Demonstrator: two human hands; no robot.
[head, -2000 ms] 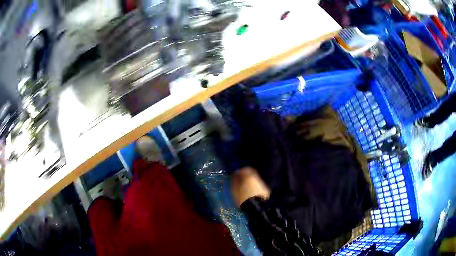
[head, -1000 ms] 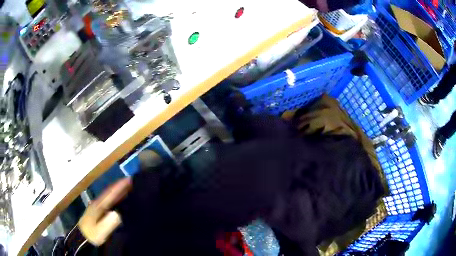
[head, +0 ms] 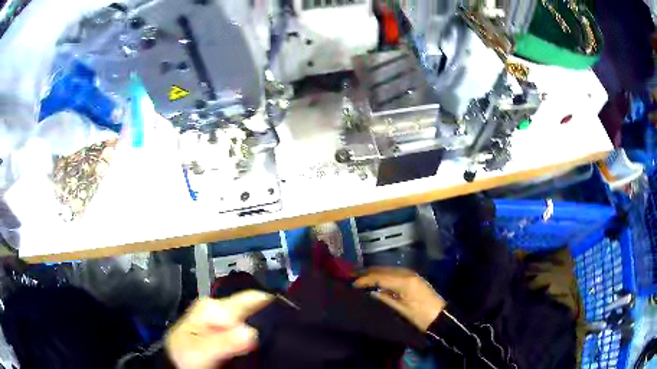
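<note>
A dark garment [head: 328, 324] lies across my lap below the table edge. My left hand [head: 216, 333] is blurred at the lower left, with its fingertips on the garment's left edge, gripping it. My right hand [head: 407, 294] holds the garment's upper right edge, fingers bent over the cloth. The lower part of the garment is cut off by the picture's bottom edge. The grey button sewing machine [head: 209, 58], with a yellow warning triangle, stands on the table above my hands.
The white table's wooden edge [head: 324, 218] runs above my hands. Loose buttons [head: 83, 176] lie at left. A green bowl feeder [head: 558, 47] is at upper right. A blue crate [head: 601, 281] with dark and brown garments stands at right. A dark heap [head: 57, 328] is at lower left.
The view has swung left from the crate to the machine. The dark garment, earlier stretched from the crate across the lap, is now held between both hands, and my right hand has come into view.
</note>
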